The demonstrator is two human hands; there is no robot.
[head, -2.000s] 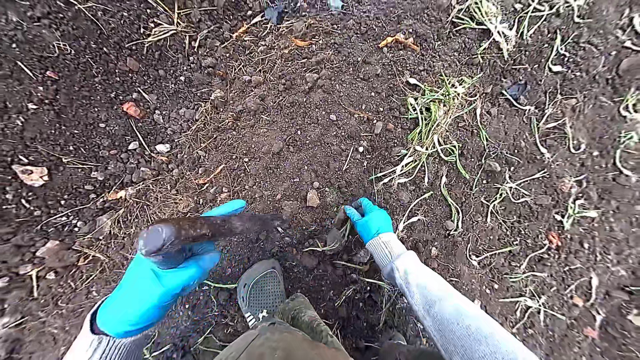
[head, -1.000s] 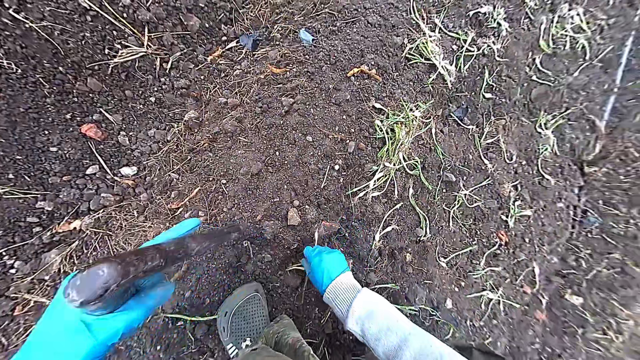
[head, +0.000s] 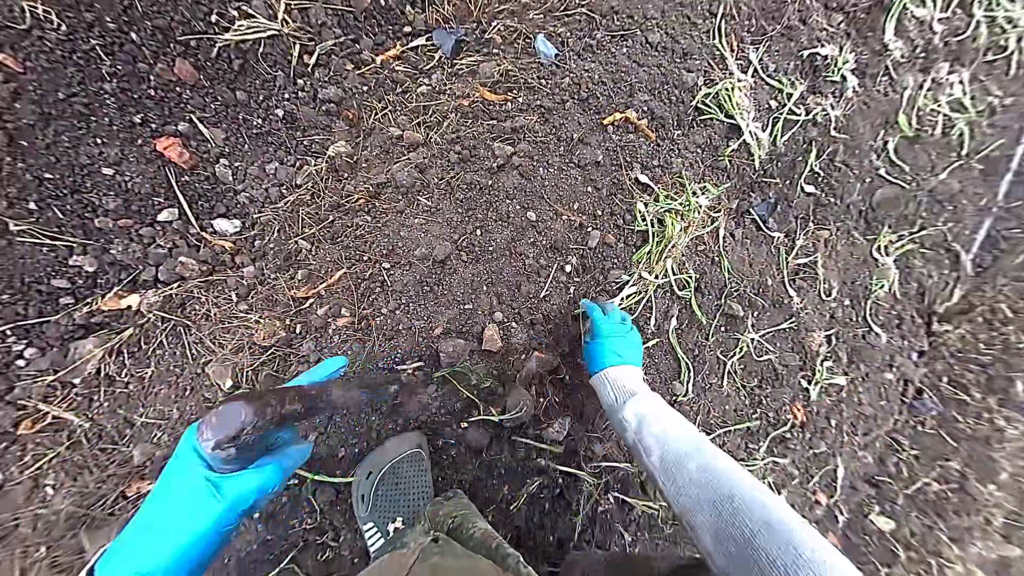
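My left hand, in a blue glove, is closed around the thick rounded end of a dark, soil-coloured handle. The handle's far part is blurred against the soil, so the tool's kind cannot be told. My right hand, also blue-gloved, is at the soil beside the lower end of a pile of green seedlings with white bulb ends. Its fingertips touch or nearly touch the pile; whether they hold a seedling cannot be told.
Loose seedlings lie across the soil at the right. A small tan stone and a reddish stone sit between my hands. A grey clog is on my foot below. A pale line runs at the far right.
My right hand has moved up and right from the soil near my foot to the seedling pile. My left hand keeps its hold on the dark handle.
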